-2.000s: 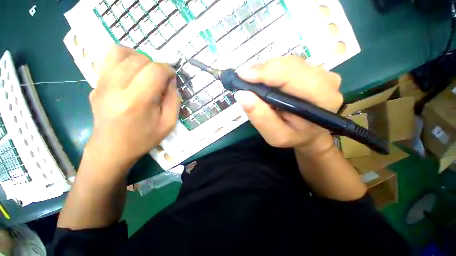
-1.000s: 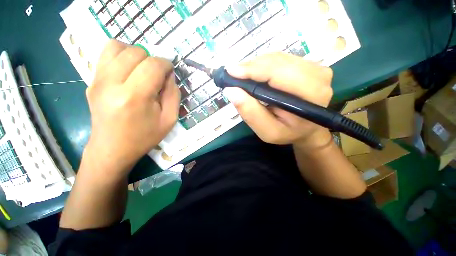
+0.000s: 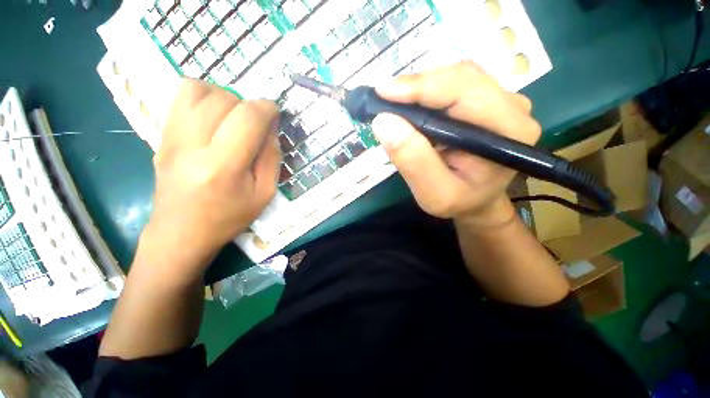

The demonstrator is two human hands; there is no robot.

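My right hand (image 3: 459,140) holds the black soldering iron (image 3: 483,148) like a pen. Its grey tip (image 3: 313,84) points left over the green PCB panel (image 3: 323,159); contact cannot be told. My left hand (image 3: 214,159) is closed over the left part of the panel. The thin solder wire (image 3: 93,132) runs from the left edge to my left hand; its end at the fingers is hidden. The panel lies in the white carrier tray (image 3: 342,204) with round holes along its sides.
A second pile of white trays (image 3: 58,210) with green panels lies at the far left. Open cardboard boxes (image 3: 623,175) stand on the green floor at right. A clear plastic bag (image 3: 253,281) is below the bench edge. A black cord (image 3: 693,62) is at the upper right.
The iron and my right hand have moved slightly up and right, and the tip is farther from my left fingers. A loop of black cord now shows under the iron's back end.
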